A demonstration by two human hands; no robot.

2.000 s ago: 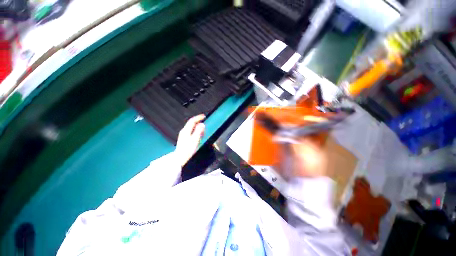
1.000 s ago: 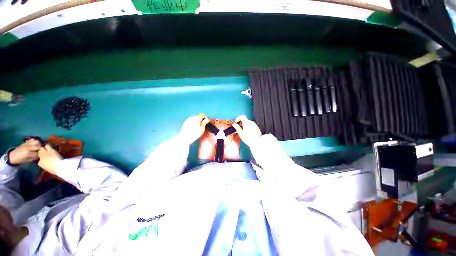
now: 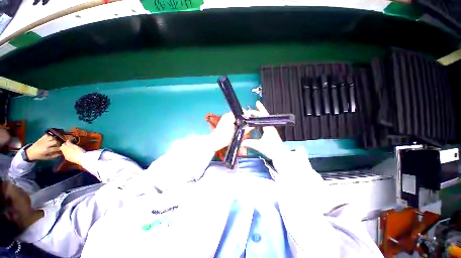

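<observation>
A black three-legged unit is held up in front of my chest, above the teal bench. One leg points up and left, one right, one down. My left hand is on its left side near the hub, partly behind the legs. My right hand is on its right side, with fingers under and behind the right leg. An orange-brown fixture lies on the bench behind the unit and hands, mostly hidden.
A ribbed dark foam tray with several black legs lies at right. A small silvery bracket is at its edge. Stacked foam and a machine box are further right. Another worker's hands and a black parts pile are left.
The three-legged unit has come up off the orange-brown fixture and turned, now nearer the camera. Both hands have closed in around its hub. The view has shifted slightly.
</observation>
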